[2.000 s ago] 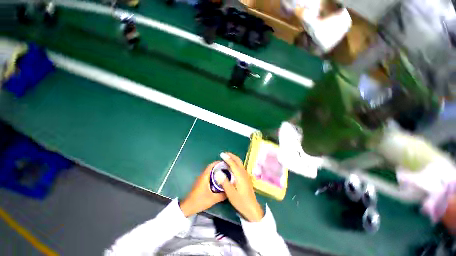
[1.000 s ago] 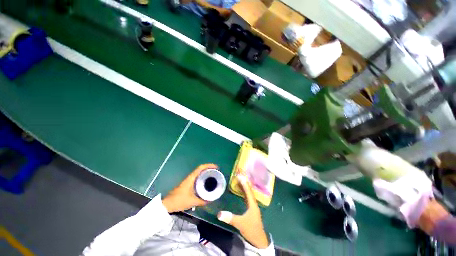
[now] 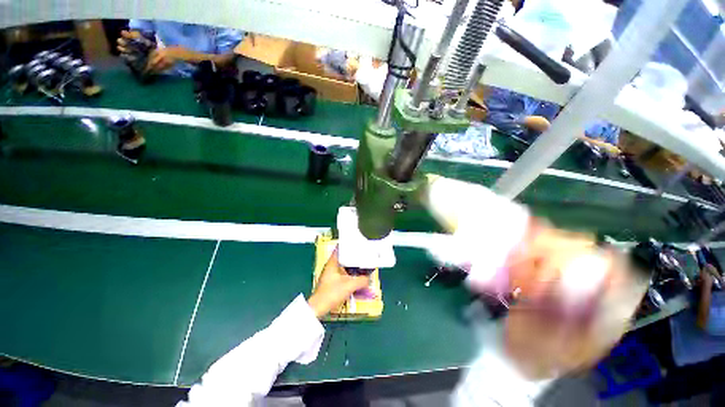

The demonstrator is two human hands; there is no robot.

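My left hand (image 3: pixel 338 288) holds a dark cylindrical housing (image 3: pixel 359 272) on the yellow-edged base pad (image 3: pixel 369 308), directly under the white padded ram (image 3: pixel 366 250) of the green press (image 3: pixel 377 187). Most of the housing is hidden by my fingers and the ram. Thin lead wires hang below my left hand over the bench's front. My right hand (image 3: pixel 560 306) is large and blurred at the right, closed around the end of the cloth-wrapped press handle (image 3: pixel 477 219).
Across the white rail, a black housing (image 3: pixel 319 163) stands on the centre strip, another piece (image 3: pixel 127 139) farther left. Black housings (image 3: pixel 254 94), a cardboard box (image 3: pixel 314 73) and other people's hands are at the back. A slanted white post (image 3: pixel 556 139) rises right of the press.
The view has swung toward the press. My left hand has brought the housing under the ram. My right hand has moved from beside the base pad to the handle.
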